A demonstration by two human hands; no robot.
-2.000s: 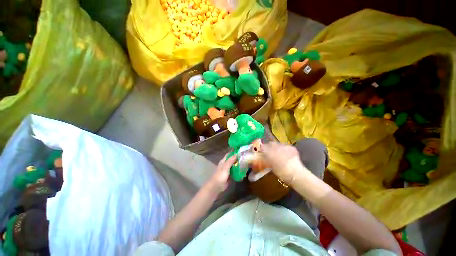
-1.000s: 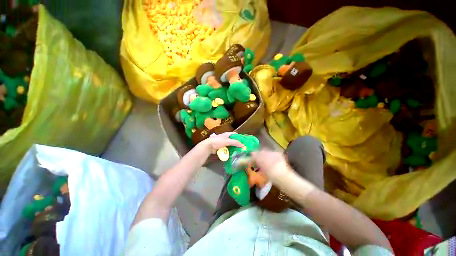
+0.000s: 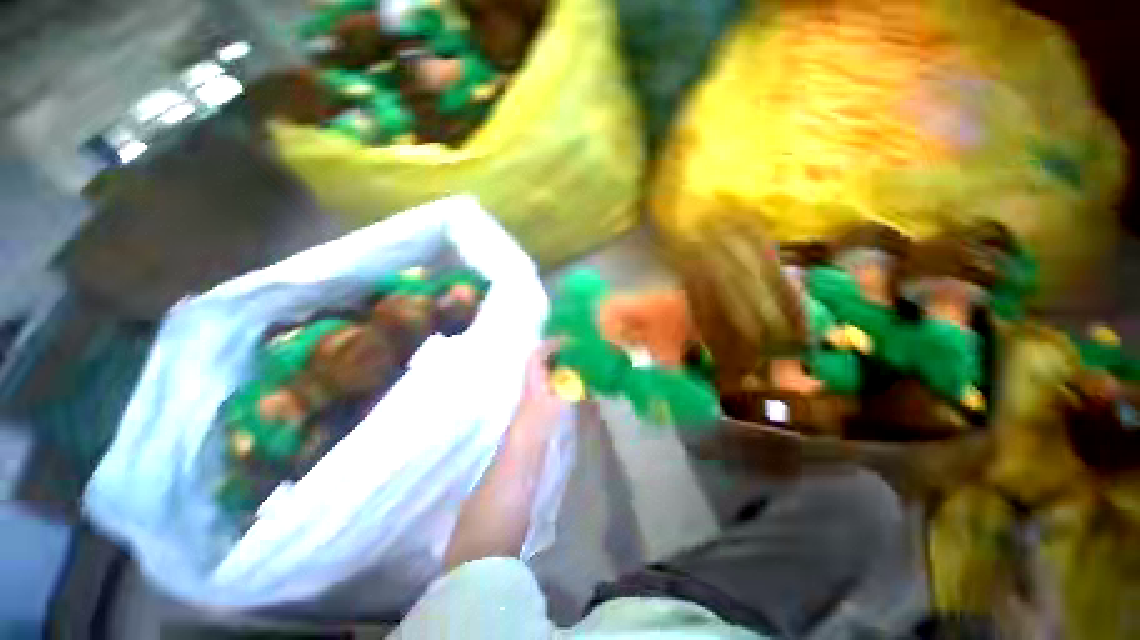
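Note:
A potted-plant plush toy [image 3: 644, 328] is held between the white sack and the carton. It is blurred, with its green leaves to the left, its tan-orange body in the middle and a brown part at the right that overlaps the carton. My left hand [image 3: 538, 381] grips the toy by its green leaf end; the fingers are mostly hidden behind the leaves. My right hand is not in view, and no tool shows.
The open white sack [image 3: 500, 269] with similar toys is at left. The carton [image 3: 863, 453] of toys is at right. A yellow-green sack [image 3: 581, 138] and a yellow sack of small pieces [image 3: 713, 156] stand behind. Yellow plastic [image 3: 1044, 413] lies at far right.
The view has swung left and blurred. My left hand has carried the toy from my lap towards the white sack. My right hand has left the picture.

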